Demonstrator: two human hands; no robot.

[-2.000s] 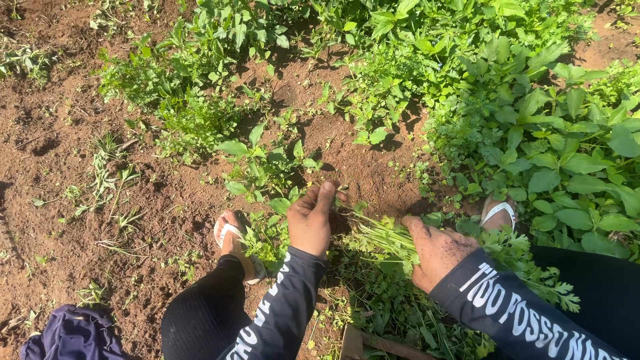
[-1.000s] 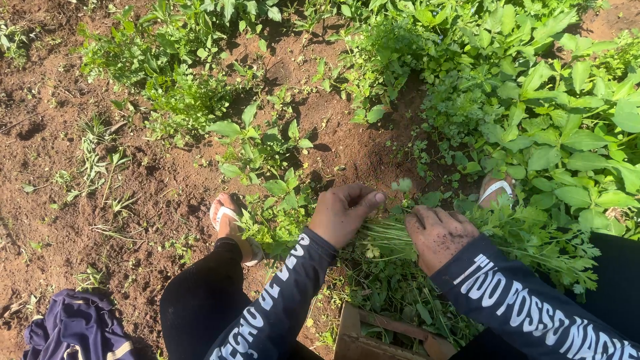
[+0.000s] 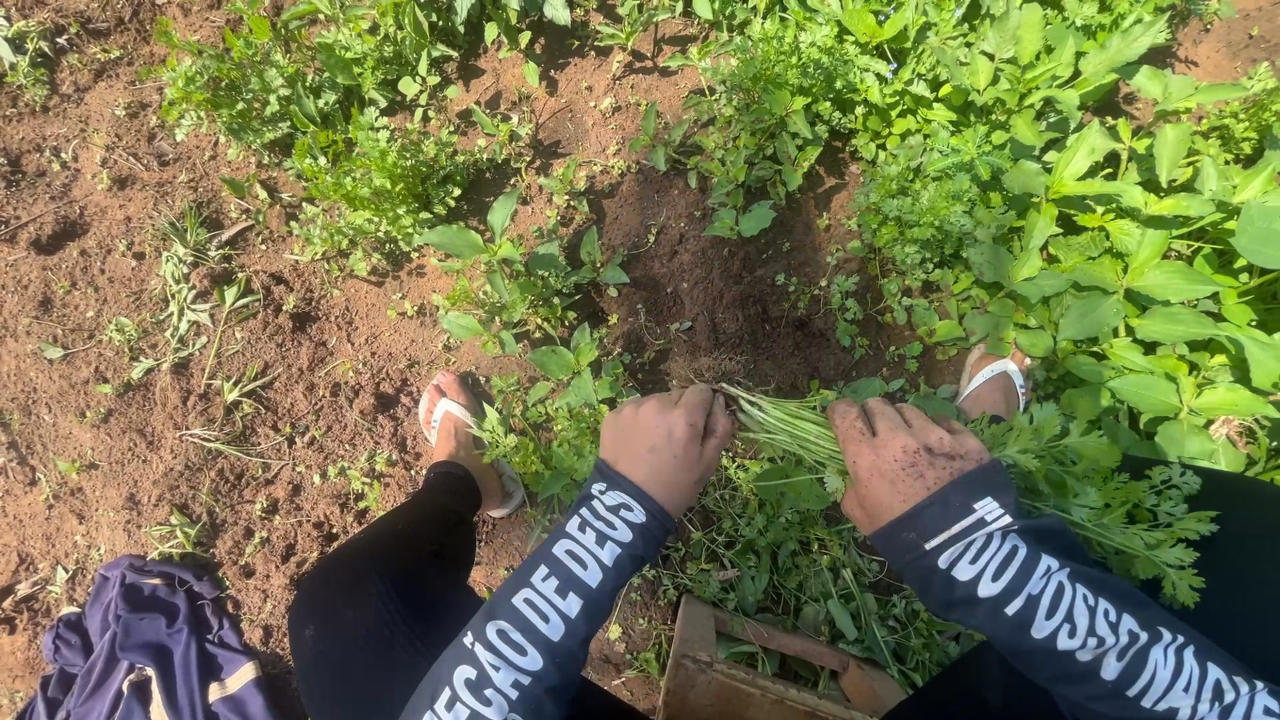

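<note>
My right hand (image 3: 905,458), specked with soil, is closed around a bunch of leafy herb stems (image 3: 790,425) that look like parsley or cilantro. The leaves of the bunch spread out to the right, over my right forearm. At the root end, on the left, my left hand (image 3: 670,440) has its fingers closed against the stem bases, where thin roots show. Whether it grips the whole end or only some roots is hidden by the fingers. Both hands are above the ground between my feet.
A wooden crate (image 3: 750,690) stands below my hands, beside pulled greenery (image 3: 800,570). Dark cloth (image 3: 150,640) lies at lower left. My sandalled feet (image 3: 455,420) stand apart on brown soil (image 3: 330,390). Herb clumps (image 3: 375,180) grow ahead, broad-leaved plants (image 3: 1170,310) at right.
My left hand, held apart from the stems one second ago, is now closed at their root end. The right hand has kept its hold on the bunch.
</note>
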